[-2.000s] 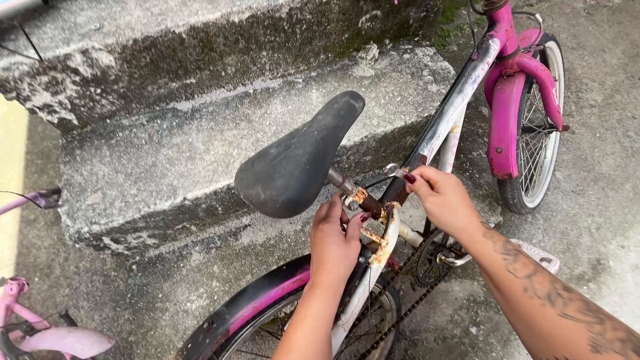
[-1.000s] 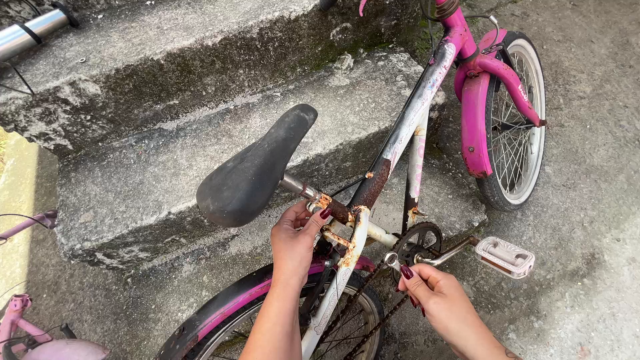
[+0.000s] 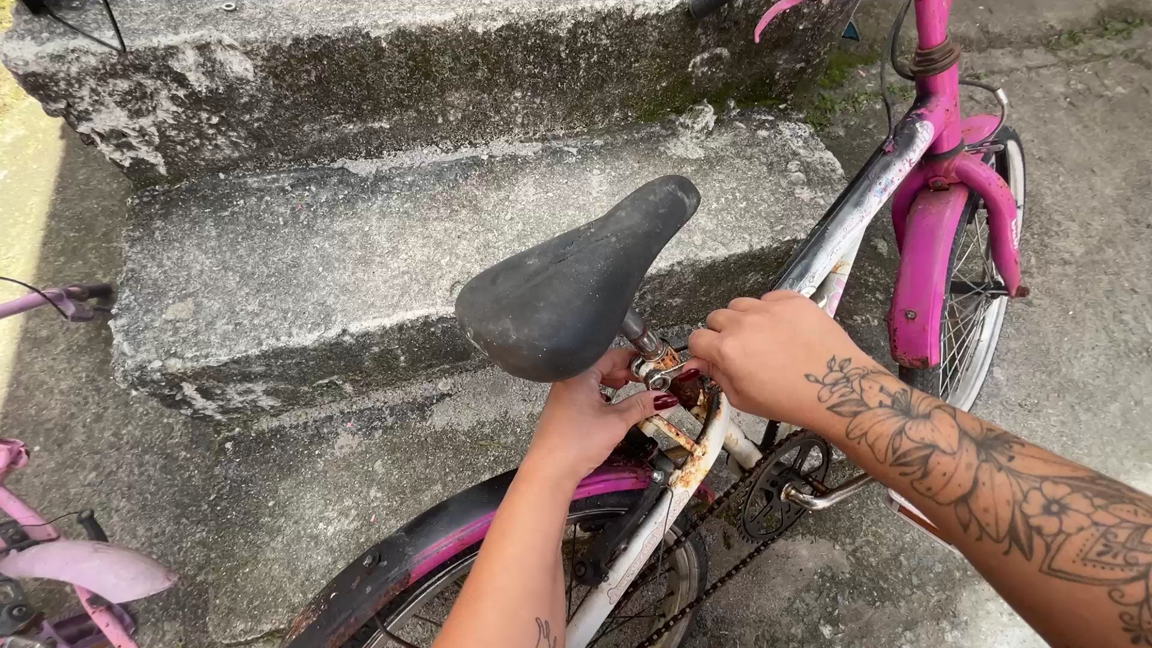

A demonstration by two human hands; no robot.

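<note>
A black bicycle saddle [image 3: 576, 279] sits on a metal seatpost [image 3: 641, 333] above the rusty seat tube of a pink and white bicycle frame [image 3: 846, 216]. At the seat clamp, just below the saddle, my left hand [image 3: 594, 418] has its thumb and fingers around the clamp area. My right hand [image 3: 765, 355] is closed on a small metal wrench [image 3: 673, 371], whose ring end is at the clamp bolt. The right fingertips are partly hidden behind the hand. Below them are the chainring [image 3: 787, 486] and the rear fender [image 3: 405, 558].
Concrete steps [image 3: 360, 234] rise behind the bicycle. The front wheel [image 3: 981, 270] with its pink fender stands at the right. Parts of another pink bicycle [image 3: 90, 567] show at the lower left.
My right hand has moved from beside the crank, where it held the wrench one second ago, up to the seat clamp. My left hand has stayed by the clamp.
</note>
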